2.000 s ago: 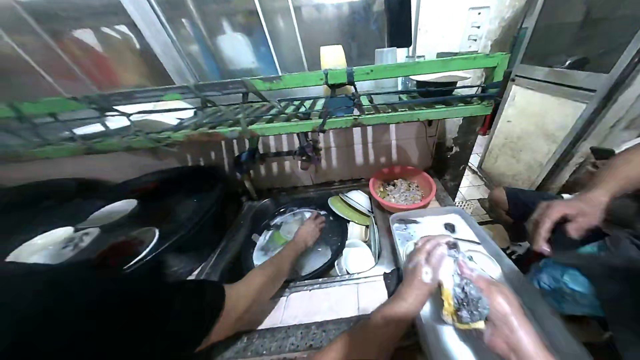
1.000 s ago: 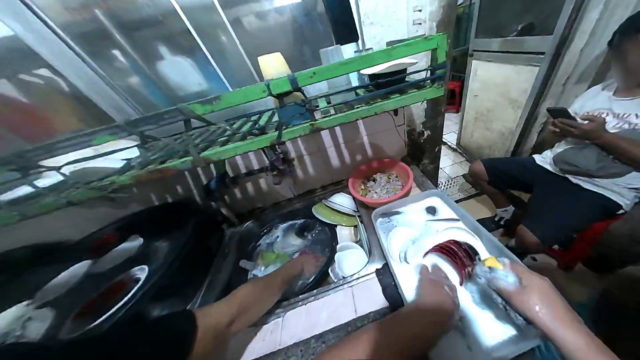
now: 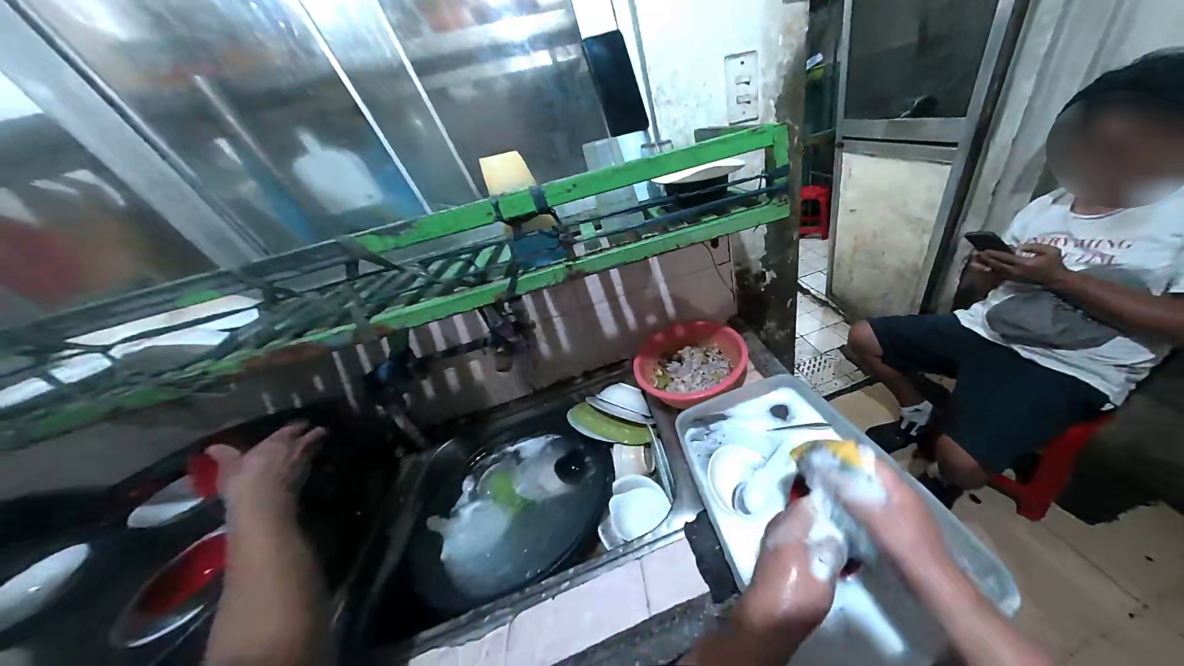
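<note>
Over the metal tray (image 3: pixel 994 573), my left hand (image 3: pixel 800 564) grips a dark red item, mostly hidden by foam and fingers; its kind cannot be told. My right hand (image 3: pixel 874 504) presses a foamy yellow sponge (image 3: pixel 832 451) against it. Inside the tray, white bowls (image 3: pixel 735 472) and spoons (image 3: pixel 782 462) lie in suds. Left of it, the black basin (image 3: pixel 578 536) holds cloudy water with a green-and-white thing (image 3: pixel 507 490) under the surface. A co-worker's hand (image 3: pixel 268 462), from the left, reaches over the dark tubs beside a red dish (image 3: pixel 205 470).
White bowls (image 3: pixel 640 509) and a green plate (image 3: pixel 606 424) stand between basin and tray. Behind the tray is a red plastic basin (image 3: pixel 647 384) of food scraps. A green rack (image 3: pixel 573 270) crosses above the sink. At right, a person (image 3: pixel 1064 305) sits holding a phone.
The co-worker's hand has left the black basin for the dark tubs at left. My hands held a patterned, yellow-edged thing two seconds ago; now a dark red item. The view has swung right.
</note>
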